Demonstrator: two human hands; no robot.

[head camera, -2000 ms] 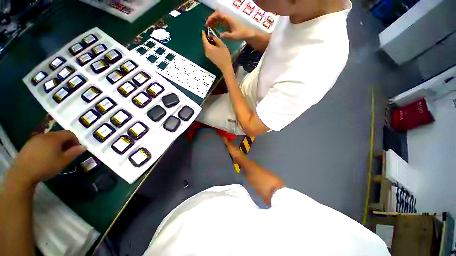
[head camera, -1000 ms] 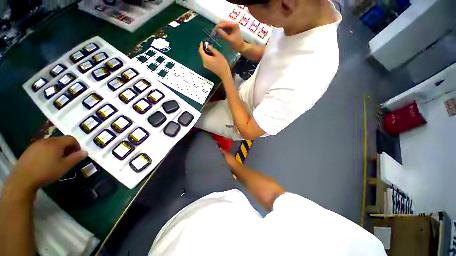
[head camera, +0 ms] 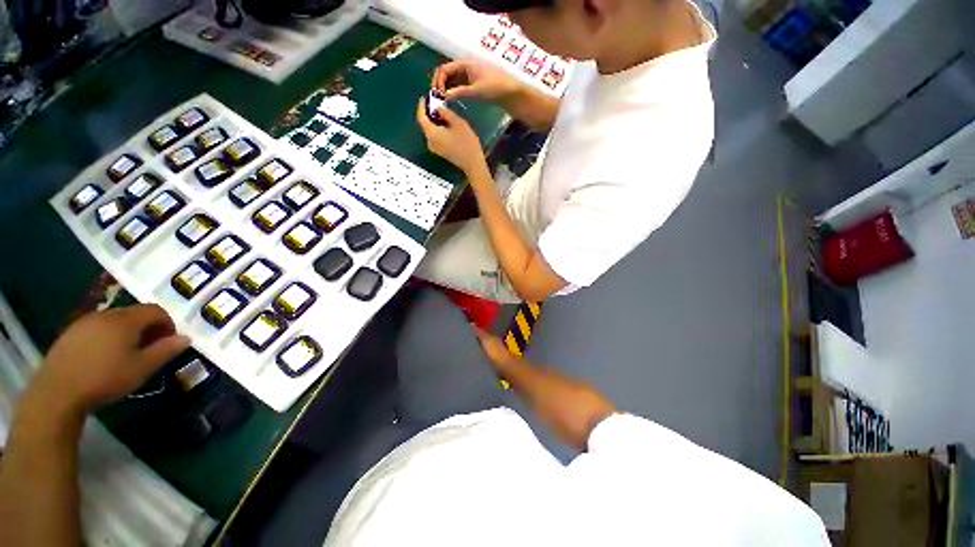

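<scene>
A white blister tray [head camera: 251,353] lies slanted on the green bench. Most of its pockets hold rounded black housings with silver and yellow batteries [head camera: 299,356]. Several plain black closed housings [head camera: 364,283] sit near its right corner. My left hand [head camera: 112,353] is at the tray's lower left edge, with thumb and fingertips pinched on the rim. My right hand [head camera: 494,347] is small and blurred, low over the floor beside the bench; its fingers cannot be made out.
A battery-fitted housing [head camera: 194,373] and dark housings [head camera: 219,415] lie below the tray. Stacked white trays [head camera: 144,475] stand lower left. A perforated white sheet [head camera: 396,182] lies beyond the tray. A person in white [head camera: 631,160] sits beyond it, holding a small part. Yellow-black tape [head camera: 521,329] marks the floor.
The view has shifted slightly, so tray and left hand appear a little lower. The neighbour's hands have come together on the small part. My left hand keeps its place on the tray.
</scene>
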